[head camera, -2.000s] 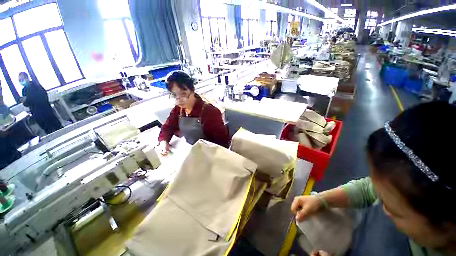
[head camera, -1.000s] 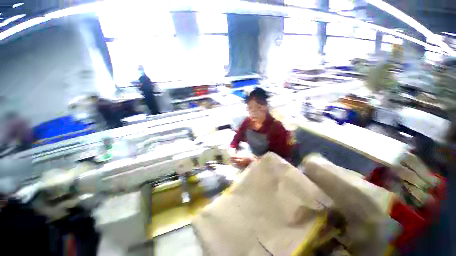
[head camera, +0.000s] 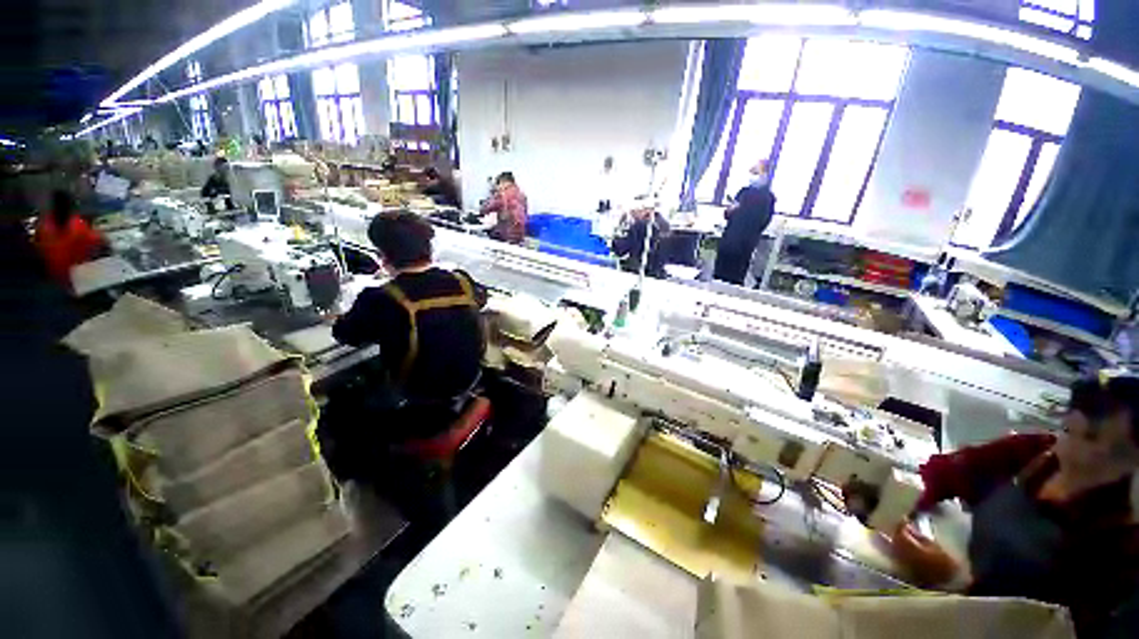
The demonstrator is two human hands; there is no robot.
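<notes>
Neither of my hands is in the picture. A stack of beige panels with yellow edges (head camera: 231,462) stands at the left on a low grey board. More beige panels (head camera: 874,618) with a yellow edge lie at the bottom right, cut off by the picture's edge. The white pattern sewing machine (head camera: 712,412) runs across the middle right, with a boxy white end cover (head camera: 587,452). A yellow-gold plate (head camera: 687,502) lies under its arm, and a plain pale board (head camera: 631,589) lies in front of the plate.
The white machine table (head camera: 481,556) has a rounded corner and scattered specks. A co-worker in dark clothes with tan straps (head camera: 419,312) sits beyond the left stack. A person with red sleeves (head camera: 1055,499) works at the far right. A masked person (head camera: 746,225) stands near the windows.
The view has swung left. The left stack and seated co-worker have come into view. The red-sleeved person and near beige panels have shifted right. The co-worker with the headband and the red crate are gone from view.
</notes>
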